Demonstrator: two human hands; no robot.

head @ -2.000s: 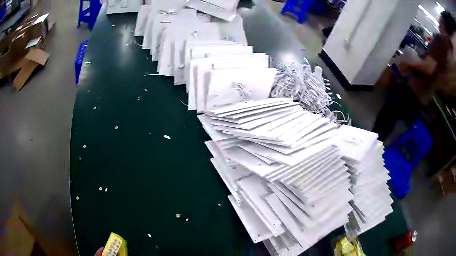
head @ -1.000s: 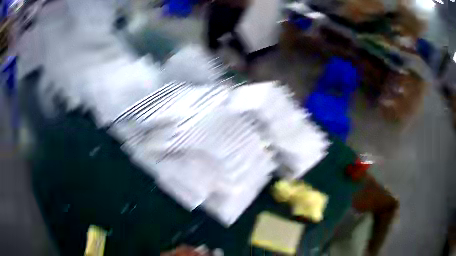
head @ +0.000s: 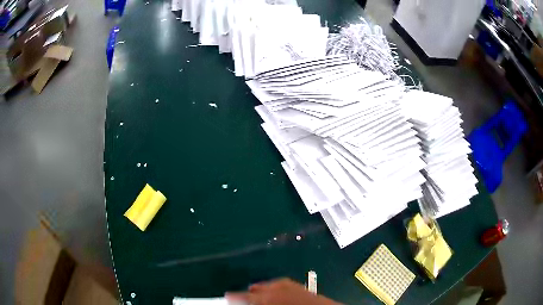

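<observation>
My right hand (head: 280, 293) is at the bottom edge, blurred and partly cut off. Its fingers point left and meet the end of a white piece (head: 199, 301), also cut off; its grip is unclear. My left hand is out of the picture. A yellow dot sheet (head: 387, 273) with a grid of pale dots lies at the lower right. A plain yellow sheet (head: 145, 207), bent, lies at the left. A narrow cream strip (head: 312, 282) lies just beyond my right hand.
Fanned white panels (head: 357, 149) fill the centre right, with more stacks behind. A white cord heap (head: 364, 47) lies behind them. A crumpled clear bag with yellow material (head: 430, 247) and a red can (head: 495, 233) are at right. An open carton (head: 44, 268) stands lower left.
The view swung right, then back, and now shows more of the near table. Fingers showed beside the left yellow sheet two seconds ago; none show there now. My right hand has appeared at the bottom.
</observation>
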